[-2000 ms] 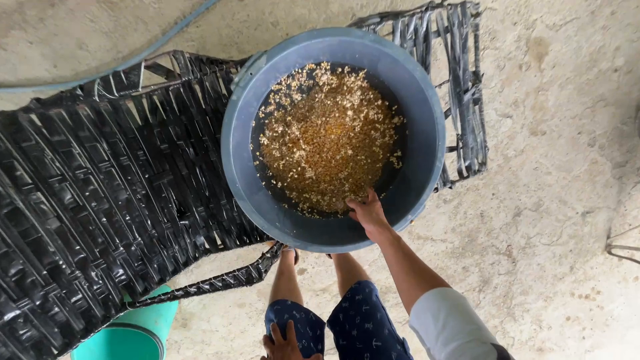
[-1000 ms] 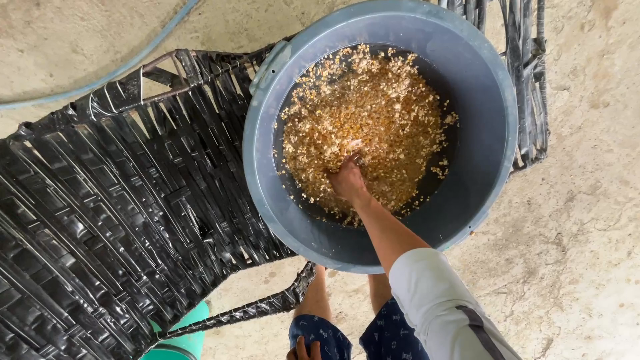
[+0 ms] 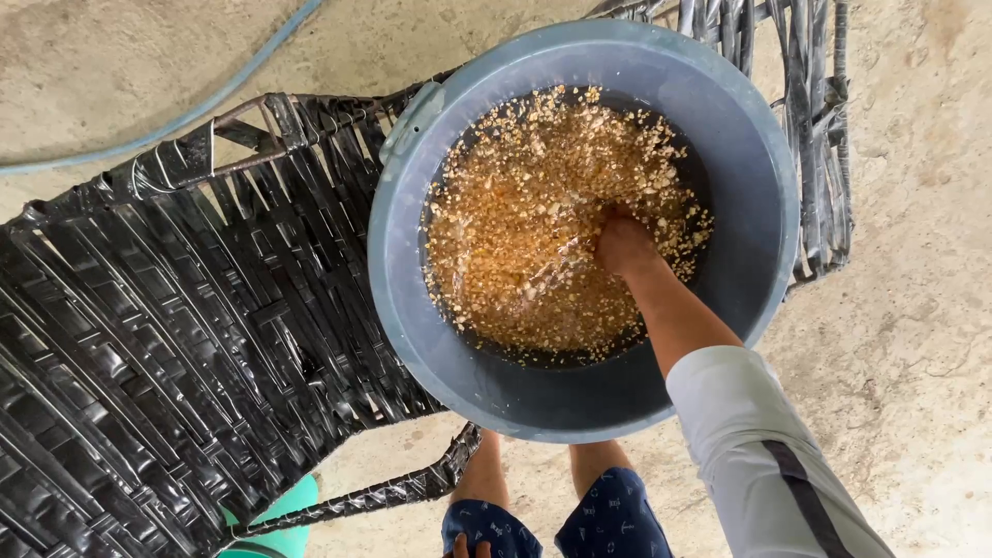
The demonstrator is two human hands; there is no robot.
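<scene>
A large round blue-grey plastic tub (image 3: 585, 403) rests on a chair woven from black plastic strips (image 3: 232, 310). Inside it, water holds a mass of cracked yellow and tan grain (image 3: 519, 232), with pale bits afloat. My right hand (image 3: 624, 240) dips into the grain right of the tub's middle; its fingers are under the surface, so what they grip cannot be seen. Only the fingertips of my left hand (image 3: 467, 547) show at the bottom edge, against the dark blue patterned shorts; the rest is out of frame.
The chair's wrapped arm (image 3: 372, 500) runs below the tub. Beneath the chair at lower left stands a green plastic container (image 3: 291, 515). A light blue hose (image 3: 225, 85) crosses the concrete floor (image 3: 914, 349) at upper left. My legs are just below the tub.
My right hand has moved from the lower right edge of the grain further into it, and its fingers have sunk under. The left hand shows less than before. The view has come closer.
</scene>
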